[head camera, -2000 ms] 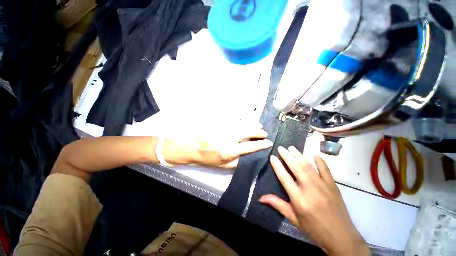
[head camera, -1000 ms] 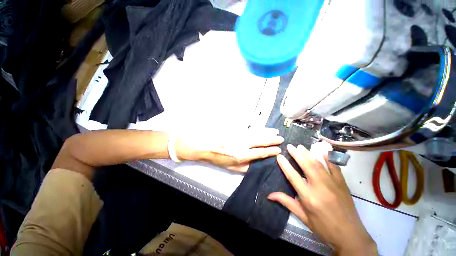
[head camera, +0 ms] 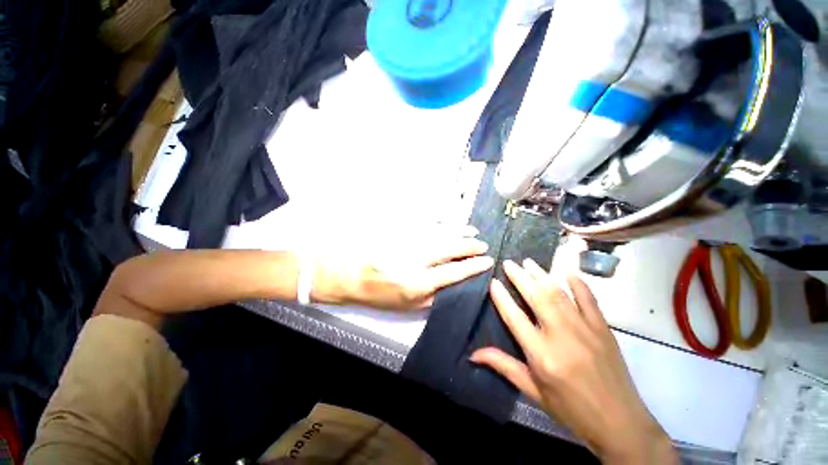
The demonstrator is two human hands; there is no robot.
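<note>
A dark fabric strip (head camera: 465,327) lies on the white table under the sewing machine (head camera: 626,109), its near end hanging over the front edge. It shows as two plies side by side. The presser foot (head camera: 537,202) sits at the strip's far part; the needle tip cannot be made out. My left hand (head camera: 399,274) lies flat, fingertips on the strip's left side. My right hand (head camera: 554,341) lies on the strip's right side with fingers spread, fingertips just in front of the foot. Neither hand grips; both press on the cloth. More dark strip (head camera: 517,91) shows behind the needle area.
A blue rounded attachment (head camera: 436,54) stands left of the machine head. Dark cut strips (head camera: 245,109) lie in a pile at the upper left. Scissors with red and yellow handles (head camera: 722,300) lie at the right. A clear packet (head camera: 788,422) is at the lower right.
The strip's hanging end is a little shorter and lies flatter, and a dark piece of strip now shows behind the needle. The hands stay on the cloth. The camera view has shifted slightly.
</note>
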